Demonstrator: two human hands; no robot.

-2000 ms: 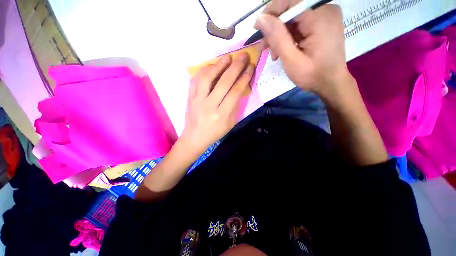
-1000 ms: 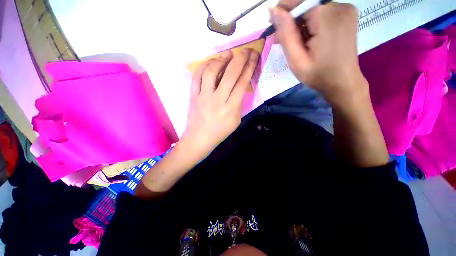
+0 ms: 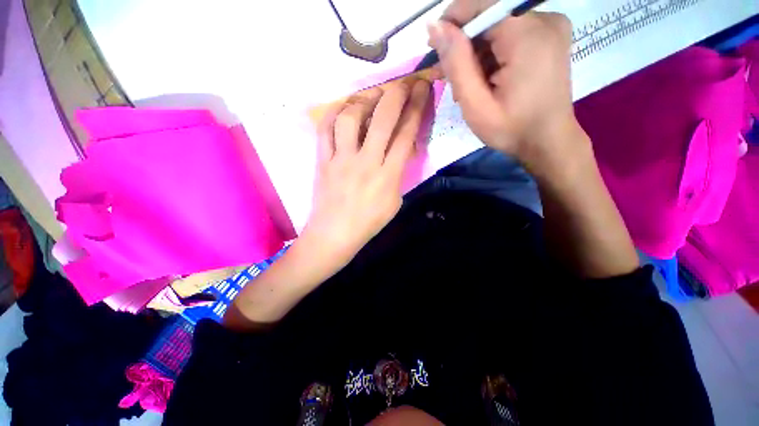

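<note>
A yellow-tan marking template [image 3: 326, 109] lies on a small pink cut piece [image 3: 414, 170] on the white table. My left hand [image 3: 362, 158] lies flat over both with its fingers side by side, hiding most of the template. My right hand [image 3: 518, 79] holds a white marking pen [image 3: 498, 18] with a black end; its dark tip is at the template's upper edge, near its right corner. A loose stack of bright pink pieces [image 3: 179, 195] lies left of my left hand.
The white table [image 3: 208, 50] has a printed ruler scale [image 3: 632, 29] at upper right. A metal plate [image 3: 364, 45] is set in its top. Deep pink fabric [image 3: 666, 150] hangs at right. A blue slatted basket [image 3: 241, 287] and dark fabric [image 3: 75, 358] are below left.
My right hand and pen moved right along the template, then back slightly left. My left hand's fingers now cover more of the template. The pink stack has stayed in place.
</note>
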